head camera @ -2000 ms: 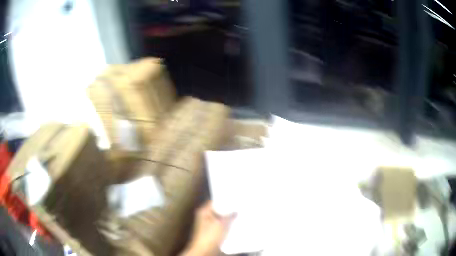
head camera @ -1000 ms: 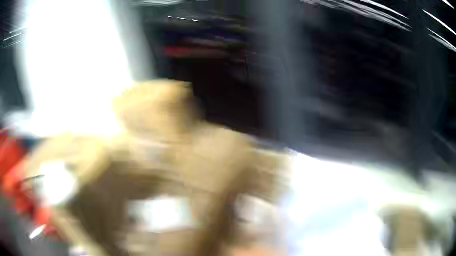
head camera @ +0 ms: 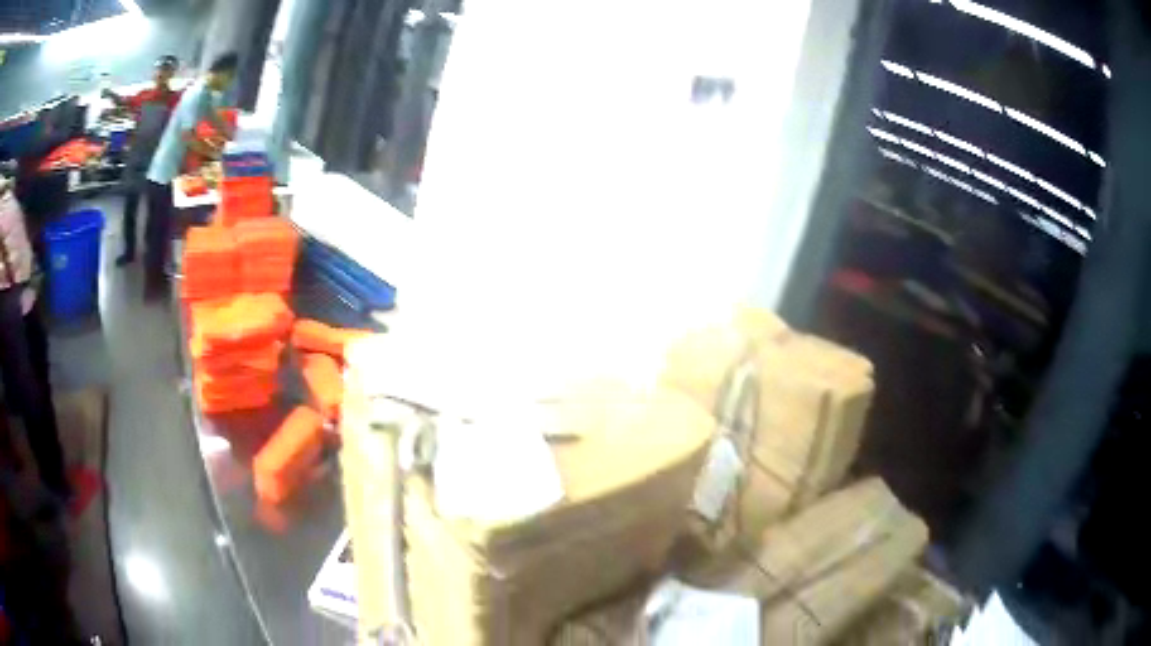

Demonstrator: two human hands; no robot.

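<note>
No hand shows in the head view now. Nearest in front are tan cut-piece bundles. A large one (head camera: 593, 505) stands at the lower middle, bound with a tie strip, with a white tag (head camera: 499, 469) on it. Another bundle (head camera: 814, 404) stands behind it to the right, with a white tag (head camera: 717, 477) hanging from its tie. A third bundle (head camera: 852, 555) lies tilted in front of that one. A white paper (head camera: 701, 618) lies at the bottom edge, and a white sheet's corner (head camera: 991, 625) shows at the bottom right.
Orange cut-piece stacks (head camera: 240, 341) stand along the dark table at left. A blue bin (head camera: 76, 263) stands on the grey floor. Two people (head camera: 183, 133) stand at the far left table, another person (head camera: 19, 290) at the left edge. Dark windows (head camera: 934, 290) are at right.
The view has swung left, so the bundles sit further right and the orange stacks, floor and people show. The hand at the lower middle two seconds ago is out of the picture.
</note>
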